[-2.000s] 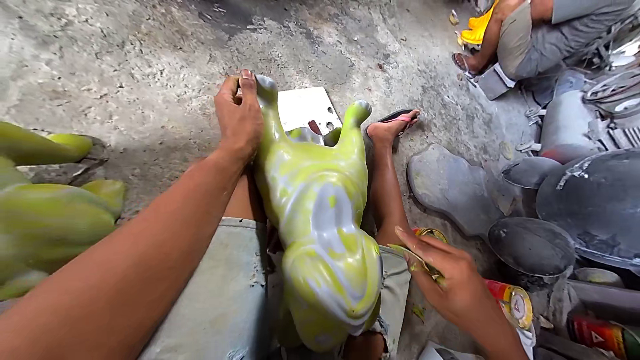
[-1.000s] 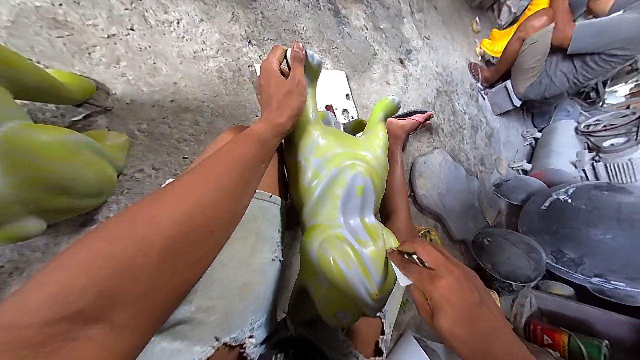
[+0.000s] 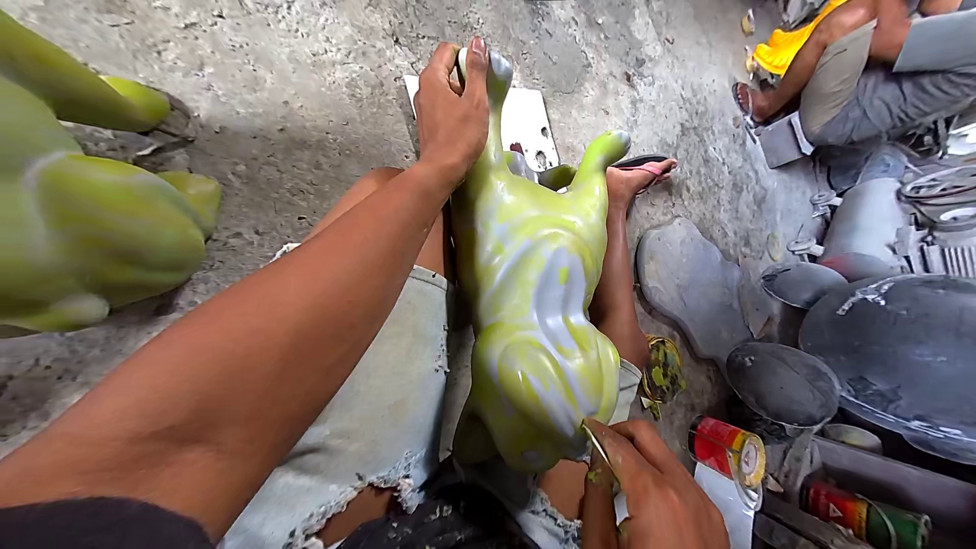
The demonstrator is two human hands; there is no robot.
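A glossy animal figure [image 3: 545,297], patched yellow-green and grey, lies between my legs with two of its limbs pointing away from me. My left hand [image 3: 457,107] is closed around the end of its left limb. At the near, rounded end of the figure is my right hand [image 3: 648,480], which pinches a thin, flat applicator [image 3: 596,442]; its edge touches the surface. The applicator's exact kind cannot be told. Beneath the far limbs lies a white board with holes [image 3: 534,126] on the concrete.
More yellow-green figures [image 3: 114,229] stand at the left. On the right are a smeared can [image 3: 663,370], a red and yellow can [image 3: 728,451], a flat grey slab [image 3: 690,286] and dark round pieces [image 3: 900,351]. A seated person [image 3: 862,91] is at the upper right.
My right hand has moved down along the figure's right side to its near end. My left hand keeps its hold on the limb. The view has shifted somewhat.
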